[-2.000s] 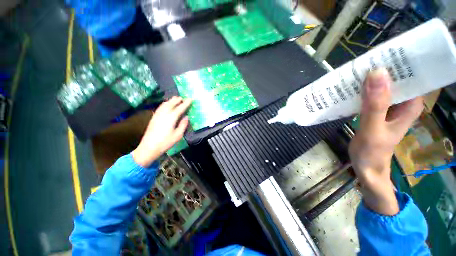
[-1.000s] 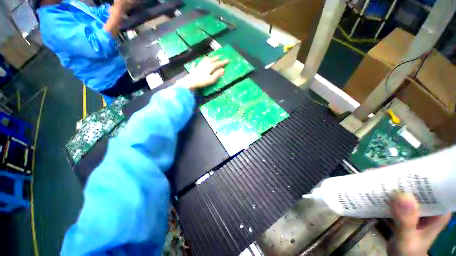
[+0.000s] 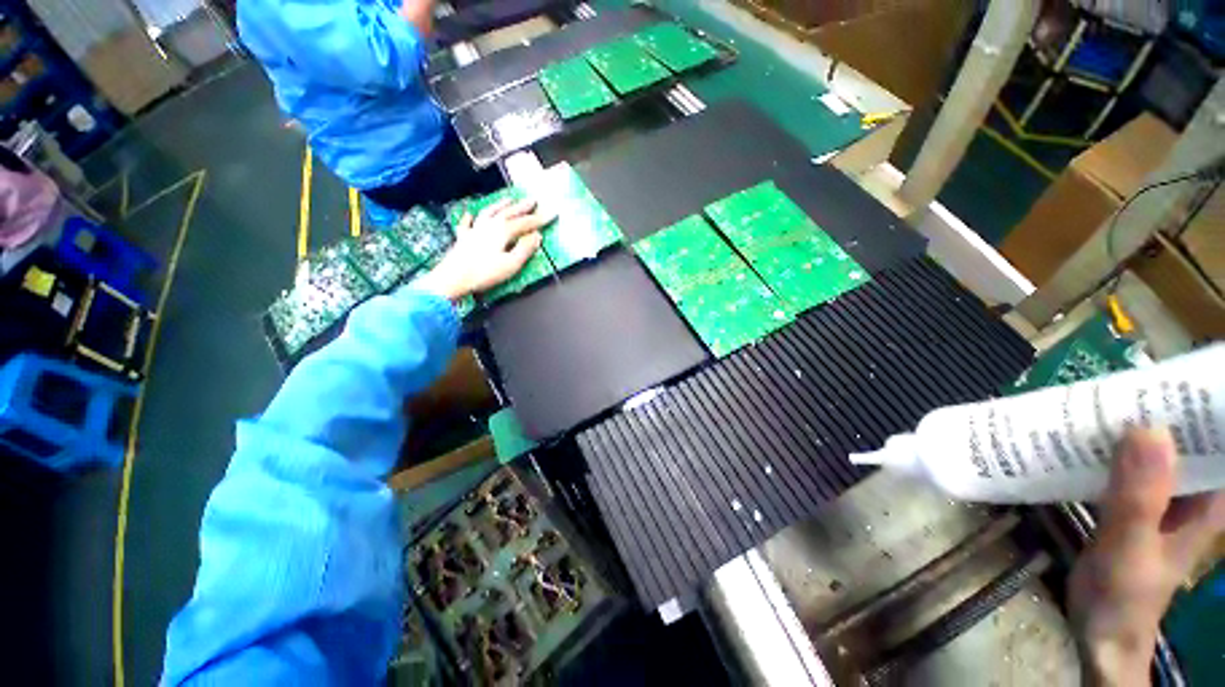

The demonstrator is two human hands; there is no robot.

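My right hand (image 3: 1142, 564) is shut around the white adhesive bottle (image 3: 1075, 436), its tapered nozzle pointing left over the black ribbed sheet (image 3: 793, 416). My left hand (image 3: 494, 248) lies palm down with spread fingers on a green circuit board at the left edge of the smooth black board (image 3: 598, 329); whether it grips the board cannot be told. Another green circuit board (image 3: 580, 222) lies just right of it. Two more green circuit boards (image 3: 712, 282) lie side by side, shiny plain face up, against the ribbed sheet.
Populated circuit boards (image 3: 356, 282) lie at the left. Stacked empty pallets (image 3: 497, 577) are low in front, beside the silver conveyor rail (image 3: 766, 617). Beyond, a pallet (image 3: 490, 87) holds several green boards, near a person in blue (image 3: 356, 94). Cardboard boxes (image 3: 1095, 201) stand at right.
The view has shifted. Two green boards now lie side by side by the ribbed sheet. My left hand has moved from the far board to one at the left edge. The bottle stays in my right hand.
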